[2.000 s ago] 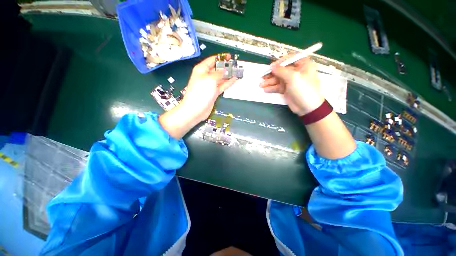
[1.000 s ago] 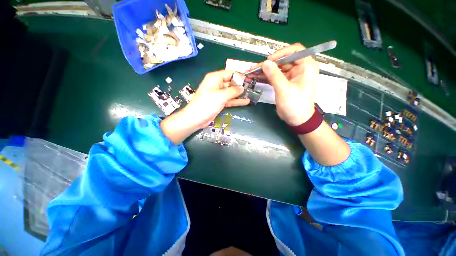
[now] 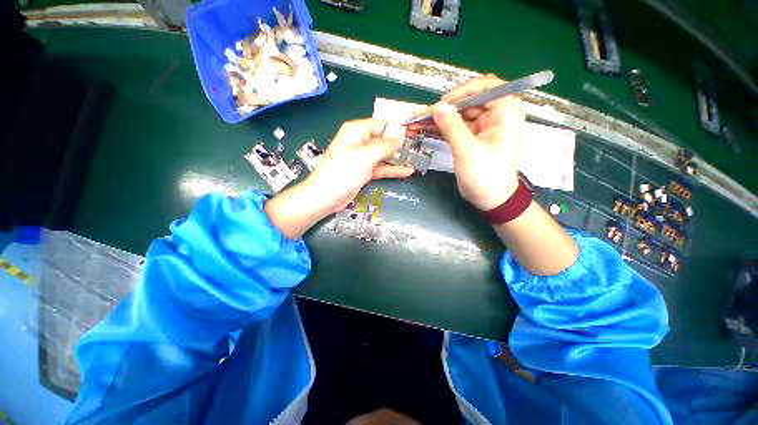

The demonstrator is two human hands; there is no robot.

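Note:
My left hand (image 3: 356, 159) holds a grey-silver circuit board (image 3: 417, 154) at its fingertips, above the bench. A small white piece (image 3: 394, 131) shows at the left fingertips, by the board's upper left. My right hand (image 3: 480, 145) holds slim grey tweezers (image 3: 507, 88), their tip pointing left and down at the white piece. Whether the tips grip it is too small to tell. A white paper strip (image 3: 550, 154) lies flat behind my hands, partly hidden by them.
A blue bin (image 3: 205, 70) of white and tan scraps stands upper left. Boards (image 3: 272, 167) lie left of my hands and another board (image 3: 359, 222) nearer me. A clear parts tray (image 3: 652, 220) lies right. A pale rail (image 3: 374, 59) runs behind, with grey fixtures (image 3: 435, 14) beyond.
The right hand and tweezers have come left to the board, which has moved lower and right. A white piece now shows at the left fingertips. The fixtures beyond the rail have shifted left.

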